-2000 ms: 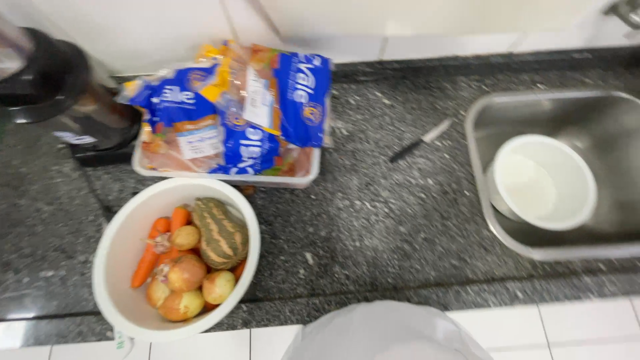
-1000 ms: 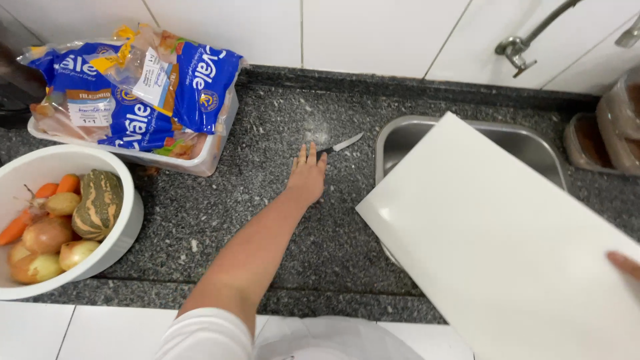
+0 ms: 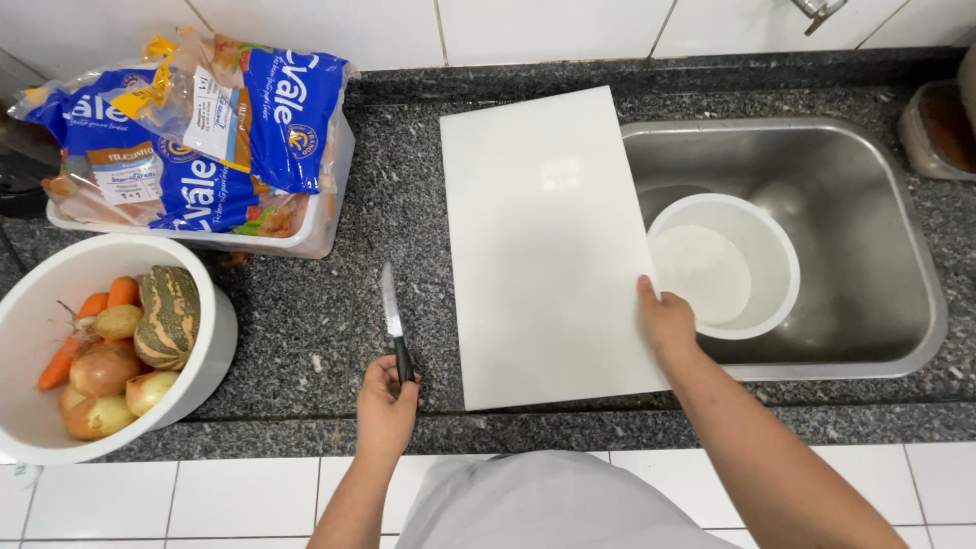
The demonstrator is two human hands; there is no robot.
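My left hand (image 3: pixel 387 408) holds a small kitchen knife (image 3: pixel 392 309) by its black handle, blade pointing away from me, above the front part of the granite counter (image 3: pixel 335 305). My right hand (image 3: pixel 668 316) grips the right edge of a white cutting board (image 3: pixel 541 259), with the thumb on top and the other fingers partly hidden. The board lies between the knife and the sink, its right side reaching the sink's left rim. Close by my right hand, a white plastic bowl (image 3: pixel 770 324) with whitish contents stands in the sink.
A white tub (image 3: pixel 217 335) of carrots, onions and a striped squash (image 3: pixel 168 316) stands at the left. Behind it, a white tray (image 3: pixel 313 236) holds blue printed chicken packages (image 3: pixel 297 114). The steel sink (image 3: pixel 854 267) is at the right, a faucet (image 3: pixel 820 11) above, a container (image 3: pixel 942 130) beyond.
My left hand has picked up the knife, which lay on the counter, and brought it nearer me. The cutting board, held over the sink before, has moved left and down onto the counter.
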